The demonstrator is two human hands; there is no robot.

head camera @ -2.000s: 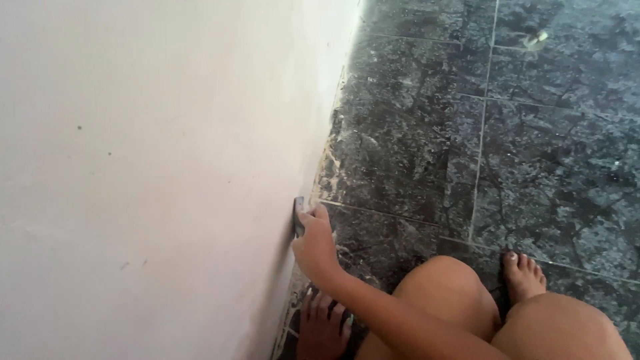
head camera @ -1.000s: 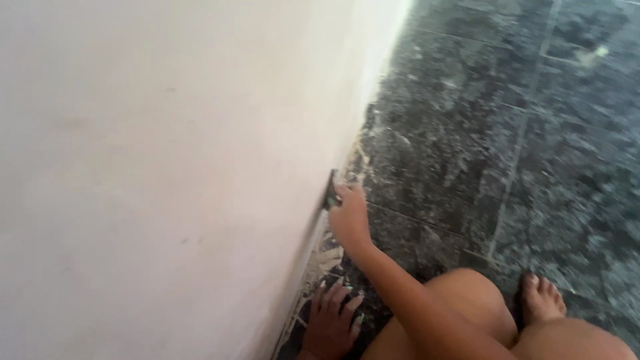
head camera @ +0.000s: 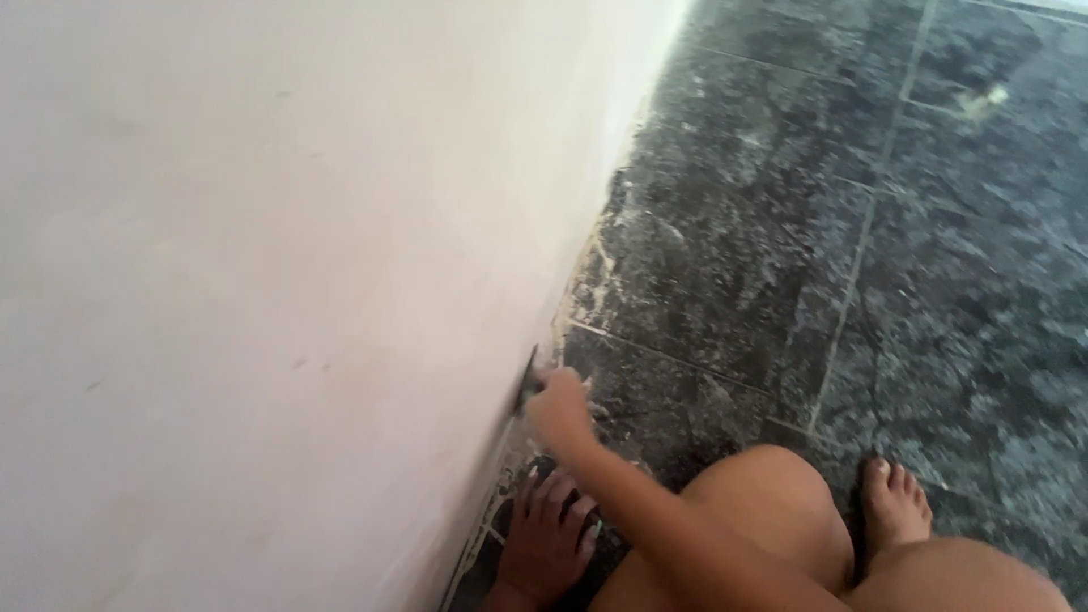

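My right hand point(head camera: 561, 408) is closed around a flat, dark-bladed scraper point(head camera: 528, 380), whose edge lies against the foot of the pale plastered wall point(head camera: 340, 255). The fingers hide most of the tool. Just below, my left hand point(head camera: 544, 531) rests palm down with spread fingers on the dark floor tiles point(head camera: 722, 221), close to the wall. It holds nothing. Cream residue point(head camera: 595, 280) runs along the joint between wall and floor, above my right hand.
My bent knees point(head camera: 765, 510) and a bare foot point(head camera: 897, 501) are at the lower right. A small pale scrap point(head camera: 984, 100) lies on the tiles at the upper right. Whitish dust and smears mark the floor, and the wall borders it on the left.
My right hand with the scraper moved up along the wall's foot, then back down nearer my left hand. The left hand stays on the floor. The view has shifted somewhat.
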